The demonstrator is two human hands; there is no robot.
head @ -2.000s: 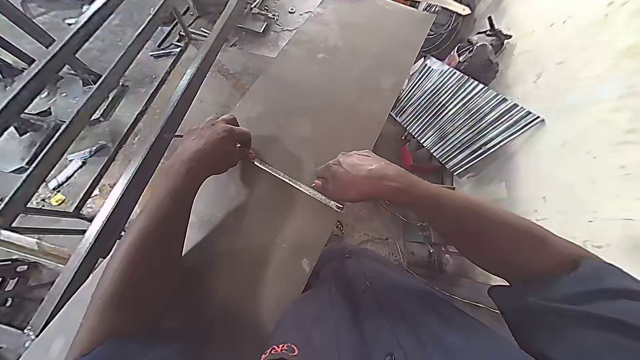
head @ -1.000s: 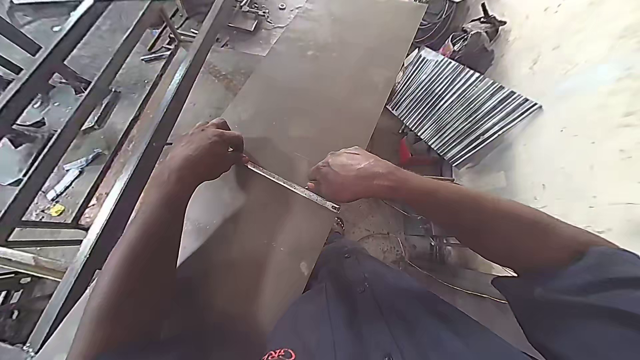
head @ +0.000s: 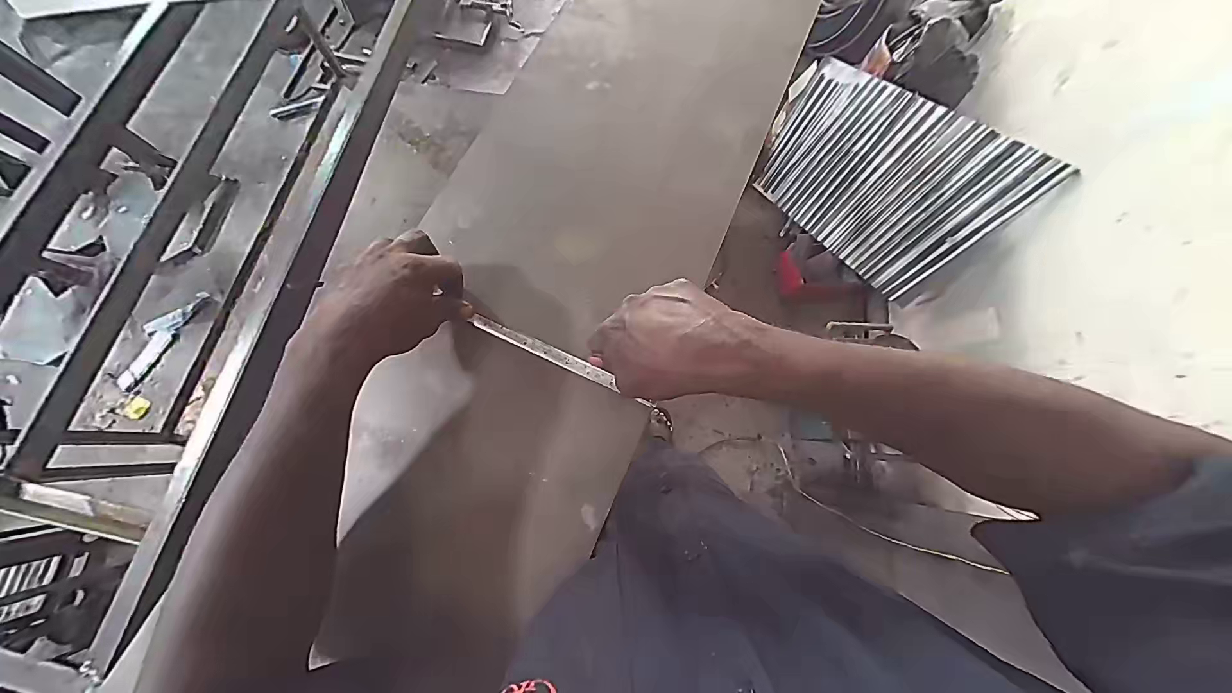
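A narrow, light metal strip with marks, seemingly a steel rule [head: 544, 354], lies slantwise across a long flat sheet of grey metal [head: 616, 173]. My left hand [head: 390, 298] pinches its upper left end near the sheet's left edge. Closed around the strip toward its lower right end is my right hand [head: 674, 342], whose curled fingers face down and are partly hidden. The strip's right end reaches the sheet's right edge, close to my dark clothing. Whether a small tool is also in either hand, I cannot tell.
A welded frame of square metal tubes [head: 332, 164] stands along the left, with scraps on the floor beneath it. Beyond the sheet's right edge lie a stack of striped metal strips [head: 910, 178], a red object [head: 794, 274] and a thin cable [head: 866, 529]. A pale wall or surface [head: 1136, 241] is at right.
My right hand has moved slightly along the strip toward its lower right end, which now shows less beyond the hand. My left hand keeps its place at the other end.
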